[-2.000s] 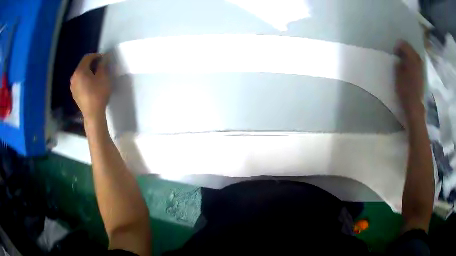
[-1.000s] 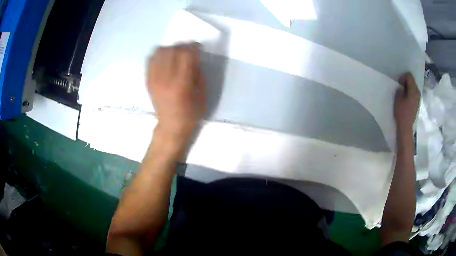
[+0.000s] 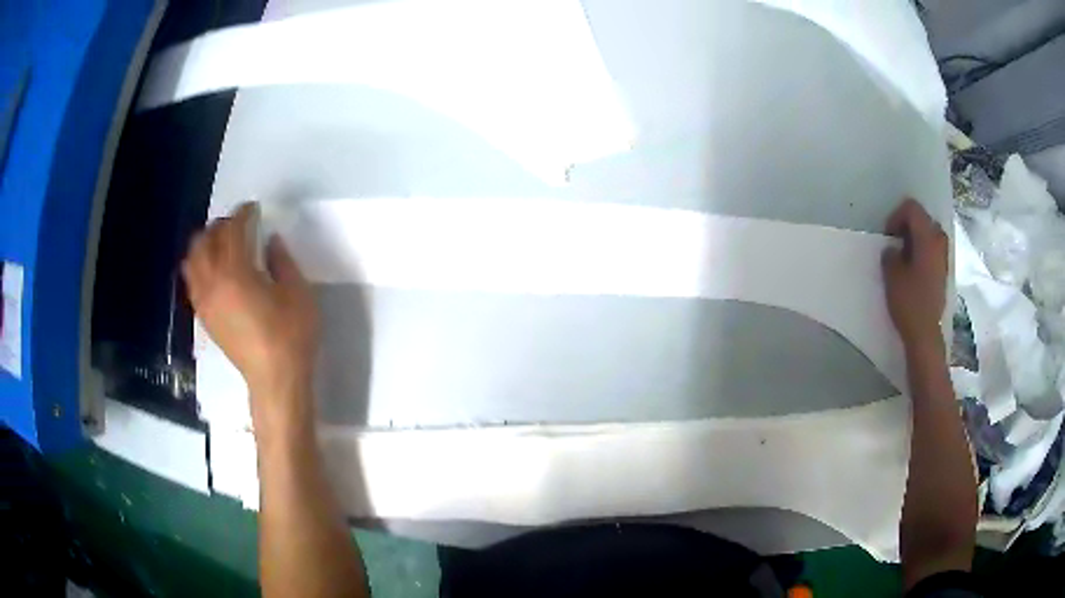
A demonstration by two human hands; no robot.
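Note:
A long white facing piece [image 3: 526, 248] lies across the pale grey table, its right end flaring into a curve. My left hand [image 3: 255, 286] is at its left end, with thumb and fingers at the edge. My right hand [image 3: 917, 271] holds its right end near the upper corner. A cream-white pile of similar pieces [image 3: 607, 467] lies along the table's near edge, in front of my body. My forearms cover parts of both ends of the pile.
Another white piece [image 3: 444, 53] lies farther back, its left end over the black opening [image 3: 164, 245] beside the blue machine cover [image 3: 47, 210]. A crumpled white scrap pile [image 3: 1016, 315] is at the right. Green floor [image 3: 140, 502] shows below the table.
My left hand has moved left from the middle of the piece to its left end. The folded-over left part now lies flat. The view has shifted, showing more of the far piece.

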